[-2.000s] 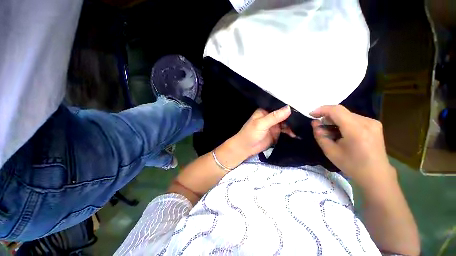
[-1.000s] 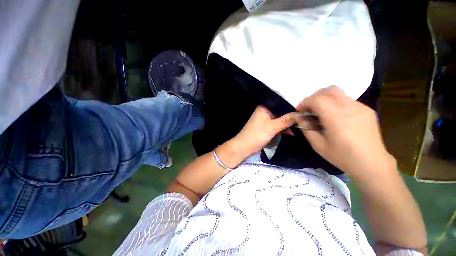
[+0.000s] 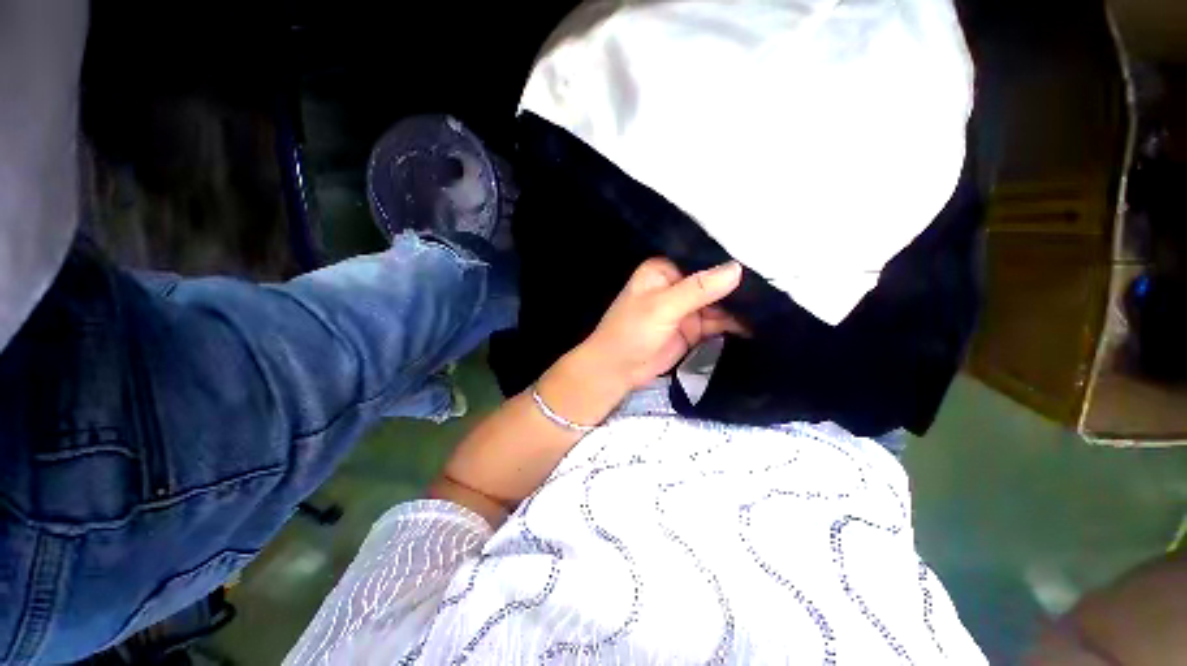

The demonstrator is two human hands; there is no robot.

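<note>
The black garment fabric [image 3: 833, 377] lies gathered on the lap. The white lining [image 3: 781, 143] spreads above it, bright, with a pointed corner lying on the black cloth. My left hand [image 3: 661, 319] pinches the black fabric at the seam edge, thumb on top. A small white patch [image 3: 700, 370] shows in the black folds below my left hand. My right hand is away from the cloth; only a blurred piece of arm or hand [image 3: 1126, 618] shows at the lower right edge, and its fingers cannot be made out. No needle or thread can be seen.
A person in blue jeans [image 3: 260, 403] stands close at the left, one leg reaching towards the black cloth. A round, clear purplish bin or fan [image 3: 436, 180] is beyond the knee. An open cardboard box [image 3: 1041, 299] is at the right. The floor [image 3: 1002, 494] is green.
My right hand was at the seam beside my left hand and has moved off to the lower right. The lining's corner now lies free. My left hand keeps its hold.
</note>
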